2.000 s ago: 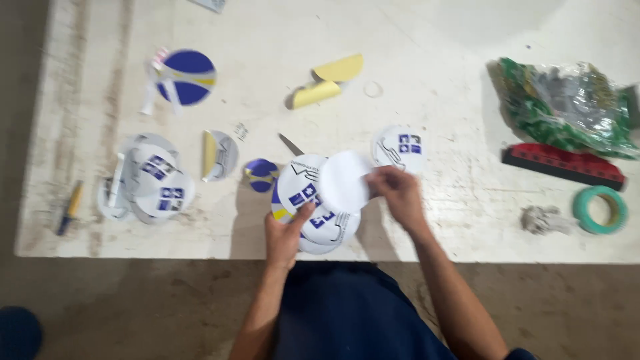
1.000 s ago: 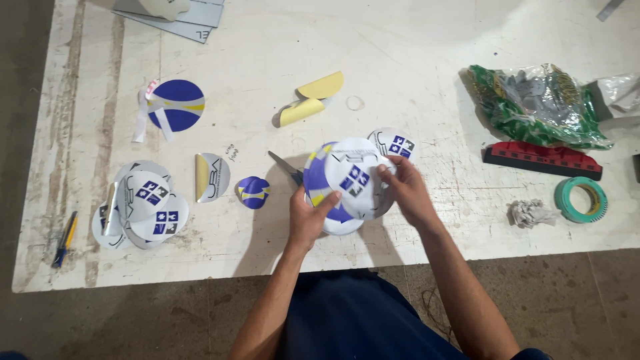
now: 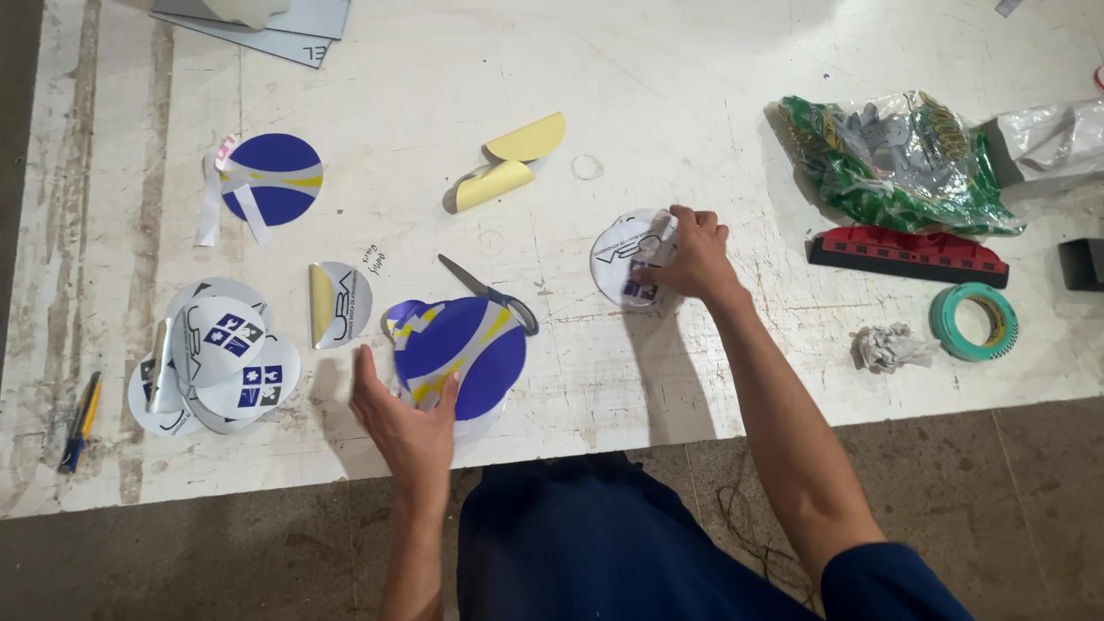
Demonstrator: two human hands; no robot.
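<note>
My left hand [image 3: 410, 414] rests its thumb on a blue, yellow and white round sticker [image 3: 470, 354] near the table's front edge, its other fingers spread at the left side. Black-handled scissors [image 3: 492, 295] lie just behind that sticker, partly beside its rim. Farther right, my right hand [image 3: 694, 259] grips a white round sticker [image 3: 625, 250] with dark print by its right side, over or on a similar disc; whether it is lifted cannot be told. A half-peeled round sticker [image 3: 345, 304] with yellow backing lies left of my left hand, beyond it a pile of printed discs [image 3: 228, 345].
A box cutter [image 3: 80, 423] lies far left. Behind are a blue disc with strips [image 3: 276, 159] and curled yellow backing paper [image 3: 522, 142]. At right are a plastic bag [image 3: 897, 164], a red and black tool [image 3: 910, 257], green tape [image 3: 975, 322] and crumpled paper [image 3: 895, 348].
My hands have moved apart. The right one has carried a white disc from the stack at my left hand to the disc on the right. The blue and yellow sticker now shows on top of the stack.
</note>
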